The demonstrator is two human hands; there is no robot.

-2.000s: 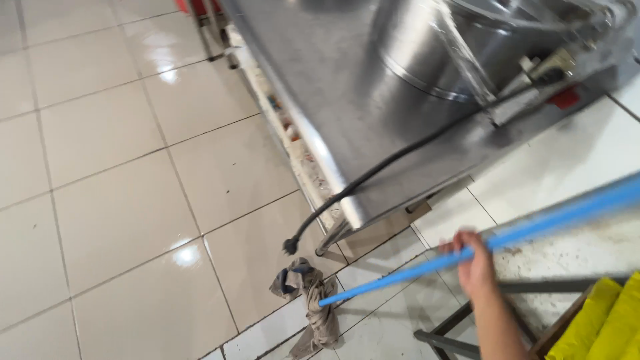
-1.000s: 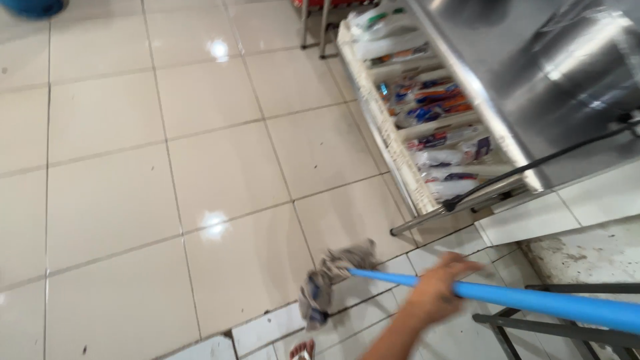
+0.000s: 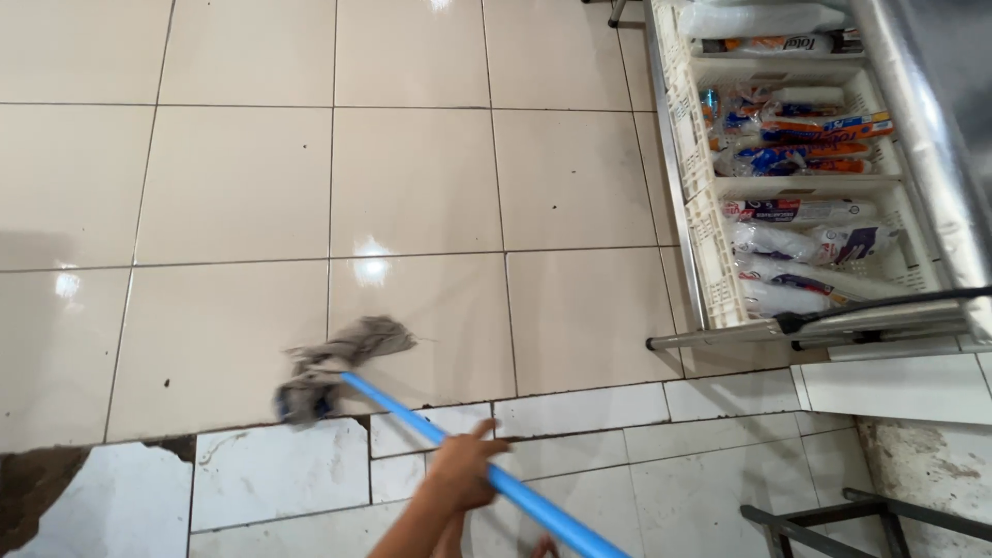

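My left hand [image 3: 463, 474] is closed around the blue pole [image 3: 542, 511] of a floor mop at the lower middle. The pole slants from the lower right up to the mop's grey cloth head [image 3: 349, 349], which lies bunched and slightly blurred on beige tiles close to the white tile strip. A dark blue part shows at the lower left of the cloth. My right hand is not in view. Part of a skin-toned shape shows at the bottom edge, too cut off to tell.
White plastic crates [image 3: 717, 263] with bagged disposable goods stand under a steel table [image 3: 930, 139] at the right. A black cable [image 3: 891, 304] crosses the table leg. A dark metal frame [image 3: 814, 519] stands lower right. The white edge tiles [image 3: 279, 473] are broken at left.
The mop head has moved left along the floor, and my left hand has moved with the pole. The view has swung left and down, showing more of the crates under the table.
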